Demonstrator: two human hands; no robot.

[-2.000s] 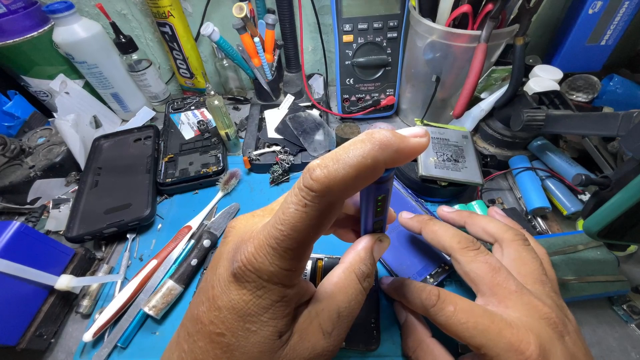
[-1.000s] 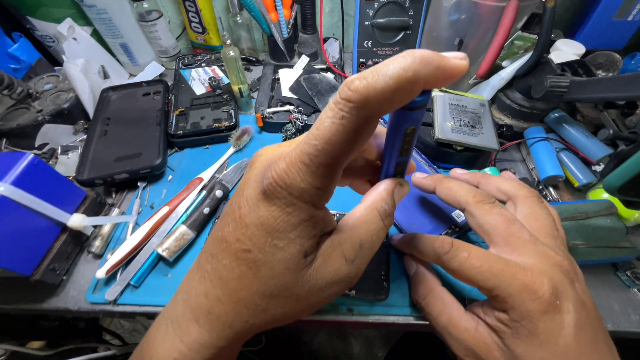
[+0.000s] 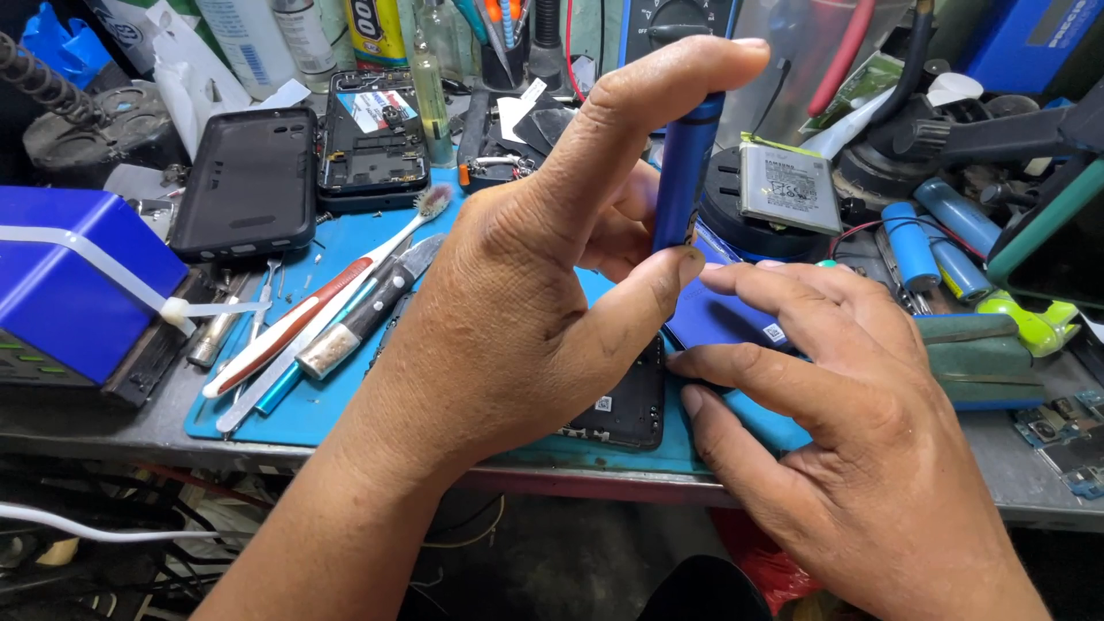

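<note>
My left hand (image 3: 552, 259) holds a dark blue cylindrical tube (image 3: 687, 172) upright between its fingers, the thumb at its lower end and the index finger bent over its top. Beneath that hand, an opened black phone body (image 3: 625, 405) lies on the blue work mat (image 3: 302, 414), partly hidden. My right hand (image 3: 828, 405) is palm down with its fingers apart, its fingertips at the edge of a blue phone back panel (image 3: 720, 306). Whether those fingertips grip the panel cannot be told.
To the left lie a toothbrush (image 3: 319, 297), a knife (image 3: 371, 302) and a black phone case (image 3: 250, 185). A blue box (image 3: 78, 276) with a cable tie stands far left. A phone battery (image 3: 789, 188), blue cylindrical cells (image 3: 910, 246) and a green case (image 3: 979, 362) are at the right.
The view has shifted downward, showing more of the bench's front edge. Both hands keep much the same pose, with the blue tube still in the left one.
</note>
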